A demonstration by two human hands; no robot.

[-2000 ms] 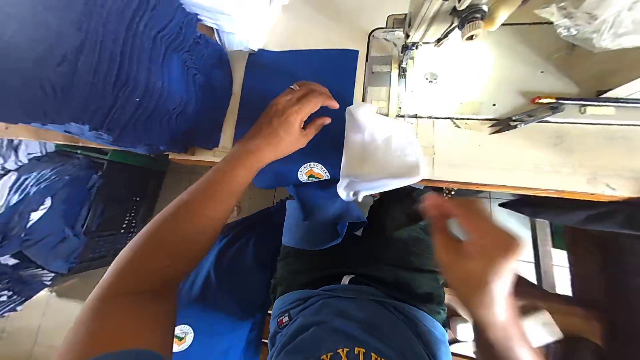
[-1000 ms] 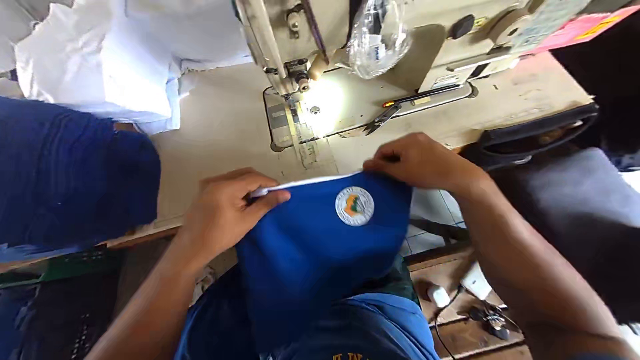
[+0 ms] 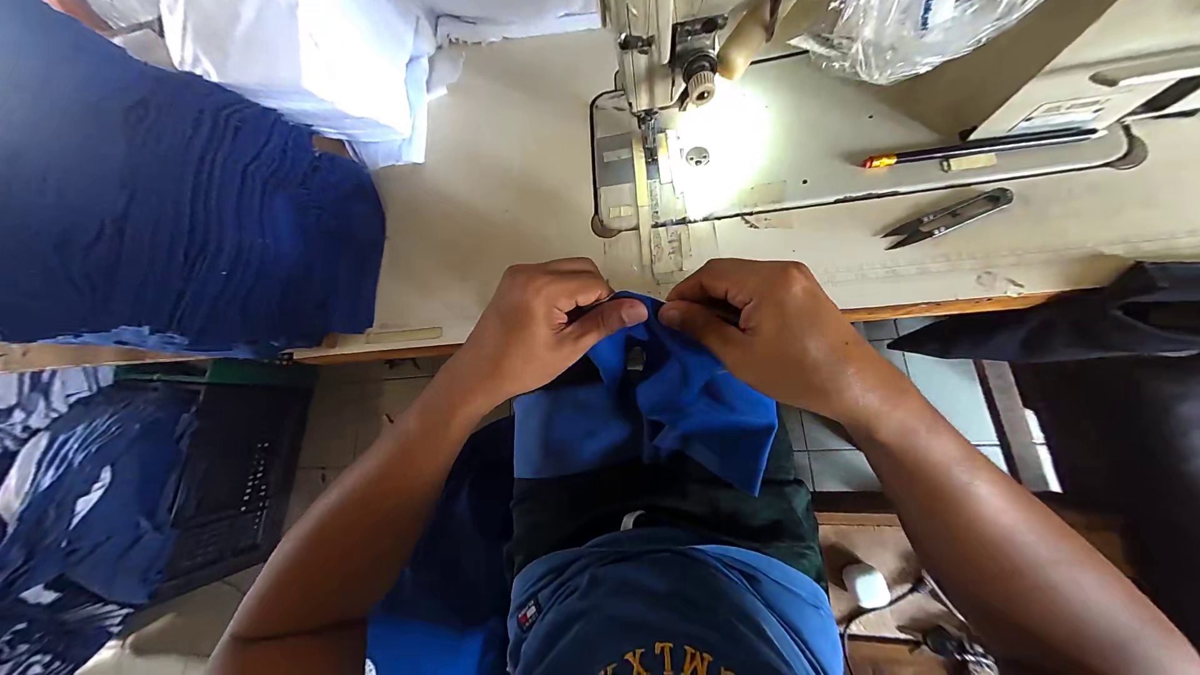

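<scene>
A blue fabric piece (image 3: 694, 403) hangs over my lap at the table's front edge. My left hand (image 3: 562, 323) pinches its top edge between thumb and fingers, and my right hand (image 3: 741, 319) pinches the same edge just to the right. The fabric is folded and bunched between them, and its round emblem does not show. Straight ahead stands the sewing machine (image 3: 652, 56), its lit needle area (image 3: 649, 131) beyond my fingertips. Thread snips (image 3: 952, 217) lie on the table to the right, near a pencil (image 3: 980, 147).
A thick stack of blue fabric (image 3: 187, 206) covers the table's left side, with white fabric (image 3: 300, 56) behind it. A clear plastic bag (image 3: 900, 37) lies at the back right. Below left, a dark crate (image 3: 234, 478) stands beside heaped cloth (image 3: 103, 487). Dark fabric (image 3: 1116, 314) hangs at right.
One second ago my hands held the blue fabric spread wide with its emblem showing; now they are close together and it is bunched. Two seconds ago my right hand was apart from the cloth.
</scene>
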